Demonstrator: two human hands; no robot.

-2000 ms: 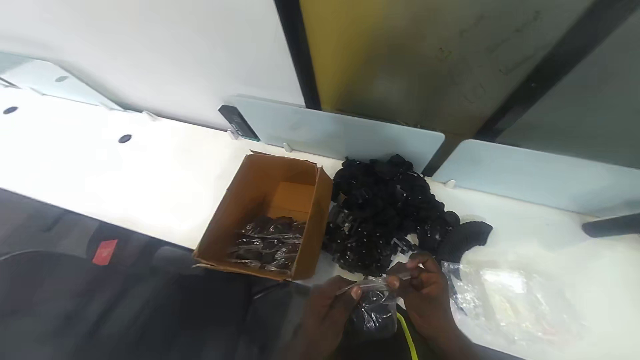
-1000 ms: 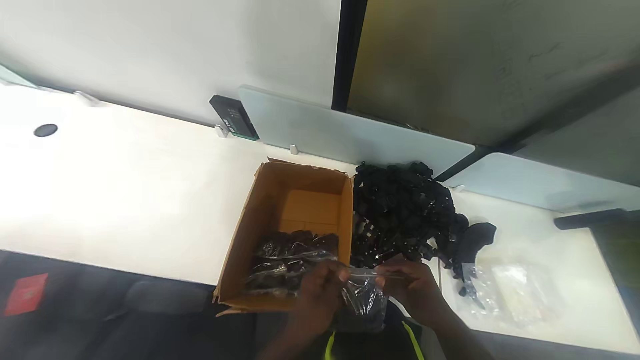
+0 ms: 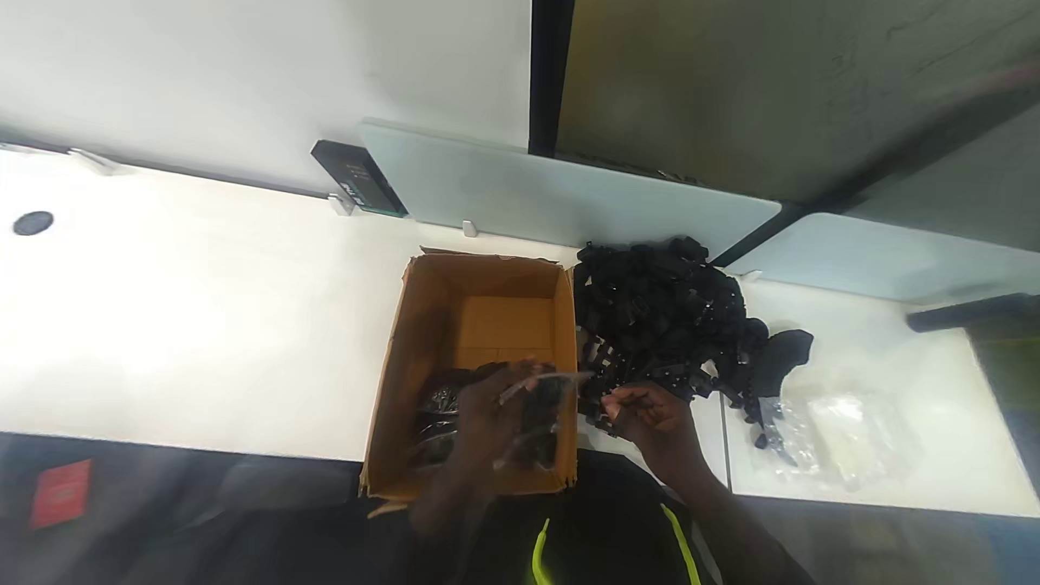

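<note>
My left hand (image 3: 496,402) is over the open cardboard box (image 3: 390,374), gripping a clear plastic bag (image 3: 544,406) with dark contents near its top edge. Under and beside that hand, several clear bags of black items (image 3: 439,410) lie in the box. My right hand (image 3: 650,414) is just right of the box, its fingers loosely curled near the front of a heap of small black parts (image 3: 658,301); nothing can be made out in it. The box stands against the left side of the heap.
Empty-looking clear plastic bags (image 3: 845,439) lie on the white table (image 3: 203,325) at the right. Frosted partition panels (image 3: 569,191) run along the back edge, with a black box (image 3: 361,179) leaning by one. A dark cylindrical object (image 3: 967,313) is at the far right.
My left hand has moved left with the bag, from in front of the box's right side to over the box. My right hand has let go of the bag. The view has shifted.
</note>
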